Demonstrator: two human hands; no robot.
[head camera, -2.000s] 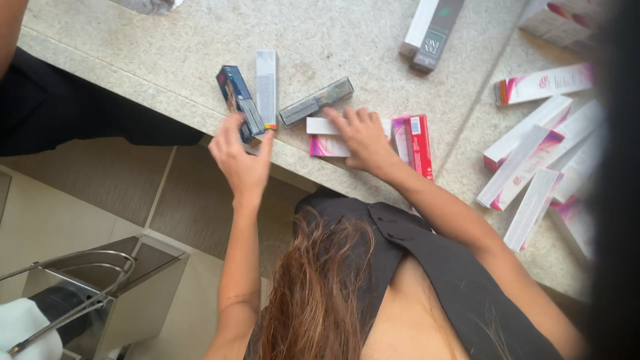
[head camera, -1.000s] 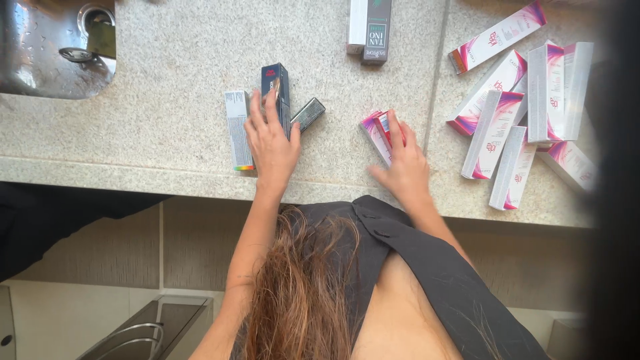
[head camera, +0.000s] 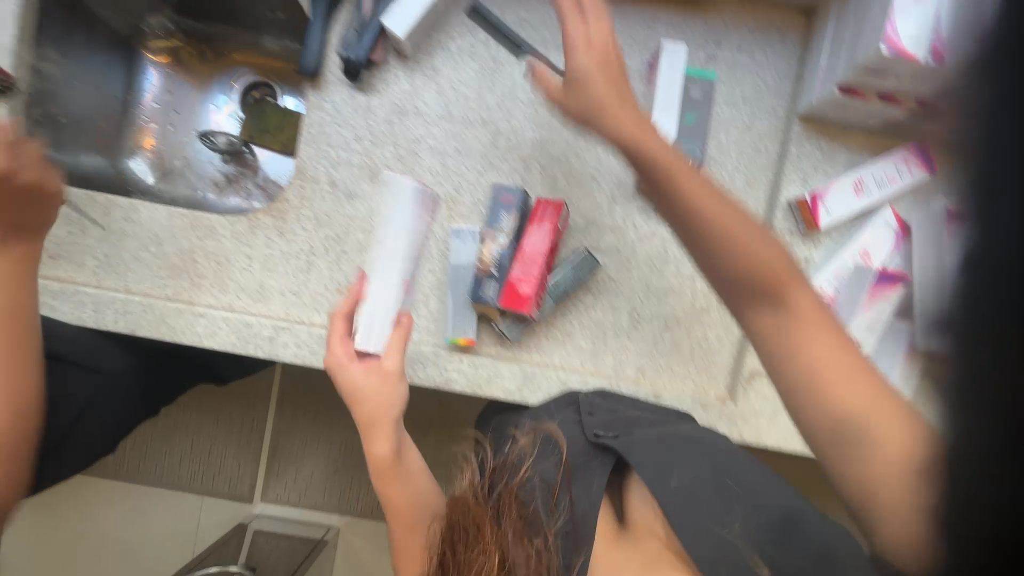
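My left hand (head camera: 370, 364) grips the lower end of a white and pink carton (head camera: 394, 264) above the counter's front part. Just right of it lie a grey box with a coloured end (head camera: 463, 284), a dark blue box (head camera: 500, 244), a red box (head camera: 534, 258) and a dark green-grey box (head camera: 574, 276), close together and partly overlapping. Farther back, my right hand (head camera: 588, 76) is raised with its fingers extended, beside a thin dark tool (head camera: 508, 36). Blur hides whether its fingertips touch that tool.
A metal sink (head camera: 184, 176) holds a strainer and a green pad. Several white and pink cartons (head camera: 872, 188) lie at the right, near a white (head camera: 669, 88) and a grey box (head camera: 698, 116). Dark-handled tools (head camera: 320, 36) lie at the back. Another person's hand (head camera: 28, 188) is far left.
My left hand has left the small boxes and now holds a white and pink carton. My right hand has moved to the back. The red box now lies by the dark blue one.
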